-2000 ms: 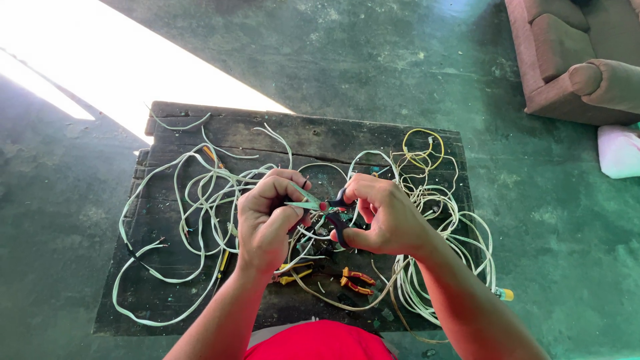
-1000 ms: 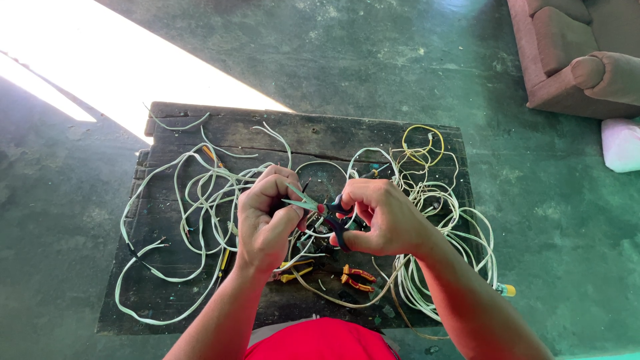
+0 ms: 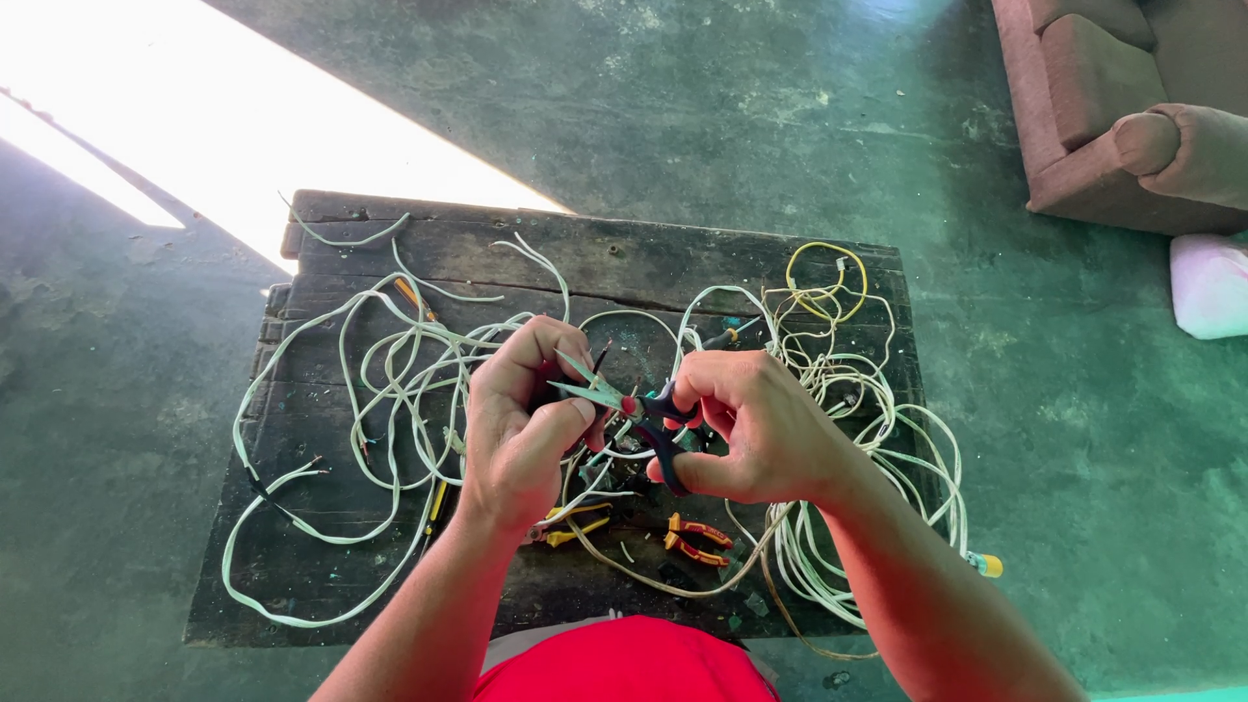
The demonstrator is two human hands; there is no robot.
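My right hand [image 3: 756,429] holds a pair of scissors [image 3: 629,402] by dark handles, with the blades parted and pointing left. Close against the blades, my left hand [image 3: 536,419] pinches a thin dark wire [image 3: 602,353], whose tip sticks up between hand and scissors; the rest of it is hidden by my fingers. Below my hands lie pliers with red and yellow handles [image 3: 697,541] and a yellow-handled tool [image 3: 580,522], partly behind my left wrist. A screwdriver [image 3: 726,337] lies beyond my right hand.
White cables [image 3: 400,380] sprawl over the left of the dark wooden table [image 3: 439,234]; coiled cables [image 3: 877,419] hang past its right edge. A yellow wire loop [image 3: 863,273] lies at the far right. An orange-handled tool [image 3: 414,295] lies far left. A brown sofa [image 3: 1082,146] stands beyond.
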